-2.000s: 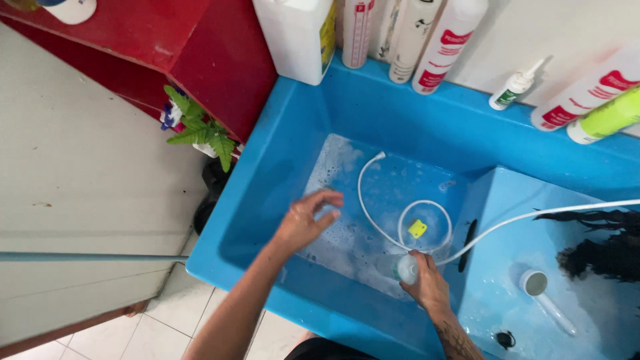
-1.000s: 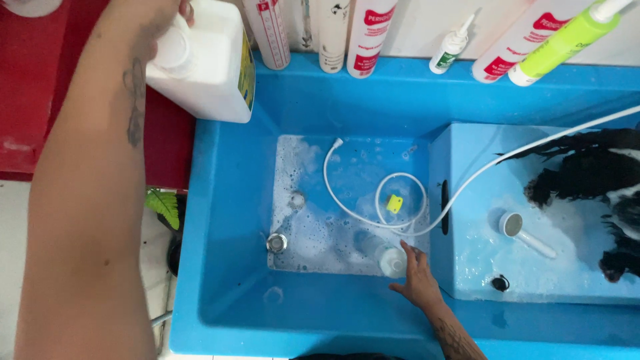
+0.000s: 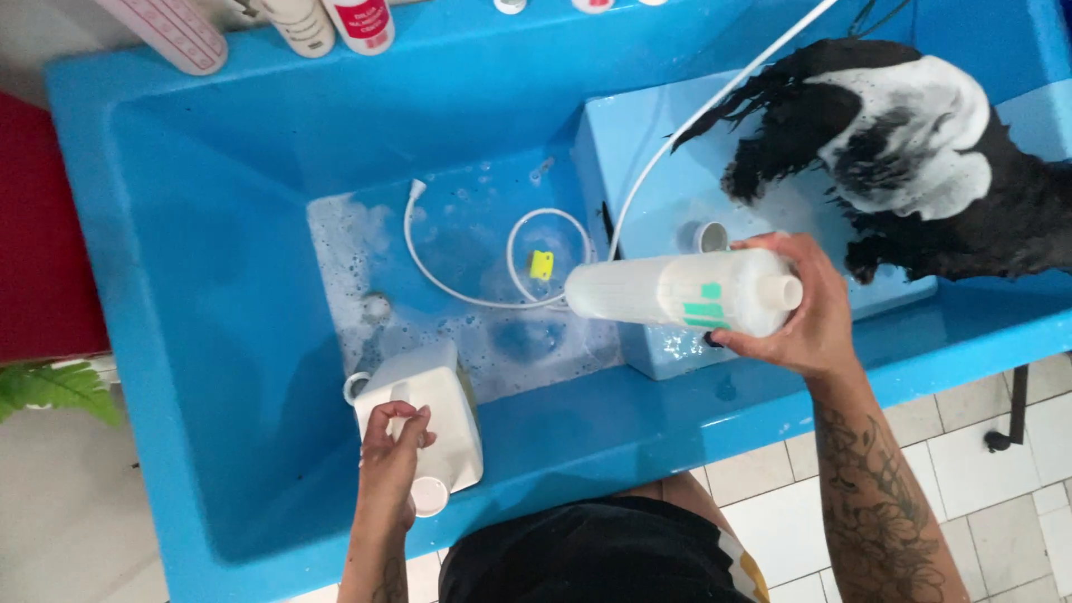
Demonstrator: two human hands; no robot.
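Note:
My left hand (image 3: 398,452) is curled at the handle of a white plastic jug (image 3: 452,419), which is over the near left part of a blue washing tub (image 3: 201,318). The jug's round white cap (image 3: 430,497) faces me. My right hand (image 3: 804,310) grips a translucent plastic bottle (image 3: 632,291) by its shoulder. That bottle lies almost level, its uncapped neck to the right, with green marks on its side. At the right, a wet black-furred animal (image 3: 1030,197) with white lather (image 3: 955,126) on its coat is on the light blue raised platform (image 3: 641,134); its head is not visible.
A white hose (image 3: 712,100) crosses the platform and coils in the sudsy basin beside a yellow tag (image 3: 541,265). An open-ended cylinder (image 3: 712,237) lies behind the bottle. Several bottles (image 3: 364,21) line the far rim. A green plant (image 3: 63,389) is at the left.
My left hand has brought the white jug from the far left corner to the near side. My right hand has lifted the translucent bottle out of the basin. The view has shifted.

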